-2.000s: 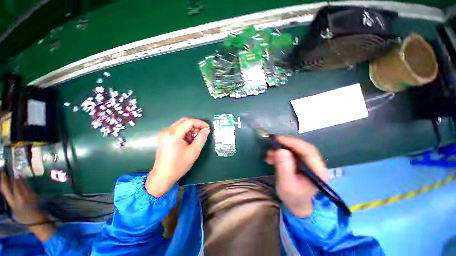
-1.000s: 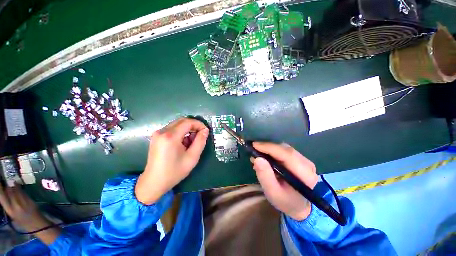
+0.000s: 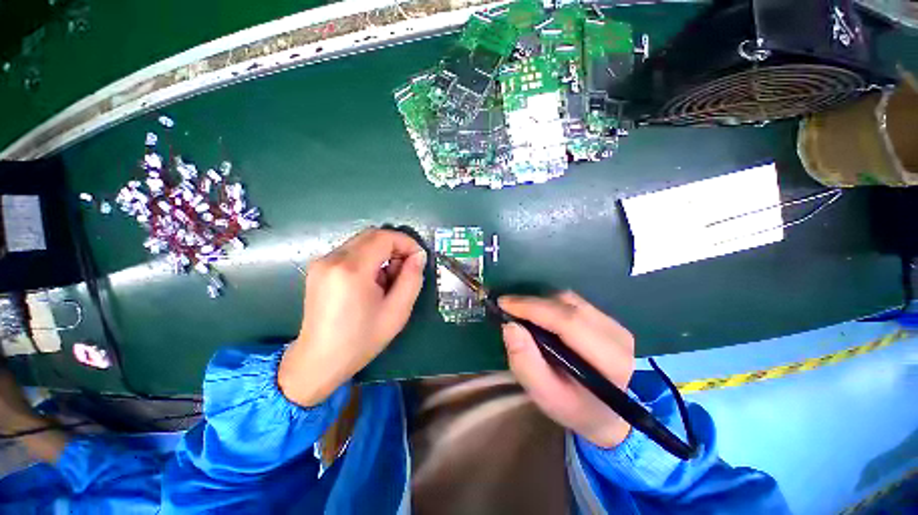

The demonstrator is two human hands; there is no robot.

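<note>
A small green and silver circuit board (image 3: 461,302) lies on the dark green mat before me, a small part jutting from its upper right corner. My right hand (image 3: 569,357) grips the black soldering iron (image 3: 594,380) like a pen; its thin tip reaches over the board's upper left part. My left hand (image 3: 357,292) is at the board's left edge, thumb and forefinger pinched together. What they pinch is too small to tell. A loose heap of white-ended connectors (image 3: 186,216) on dark red wires lies at the left.
Stacked circuit boards (image 3: 533,126) lie at back centre. A white sheet (image 3: 700,221) with a bent wire is at right, below a black fan (image 3: 765,91) and a brown roll (image 3: 856,141). A black box (image 3: 25,221) stands far left. Another person's blurred arm (image 3: 35,433) shows at lower left.
The iron moved left from beside the board until its tip came over the board's upper left. My left hand stays at the board's left edge. The view has shifted. The neighbour's hand moved lower.
</note>
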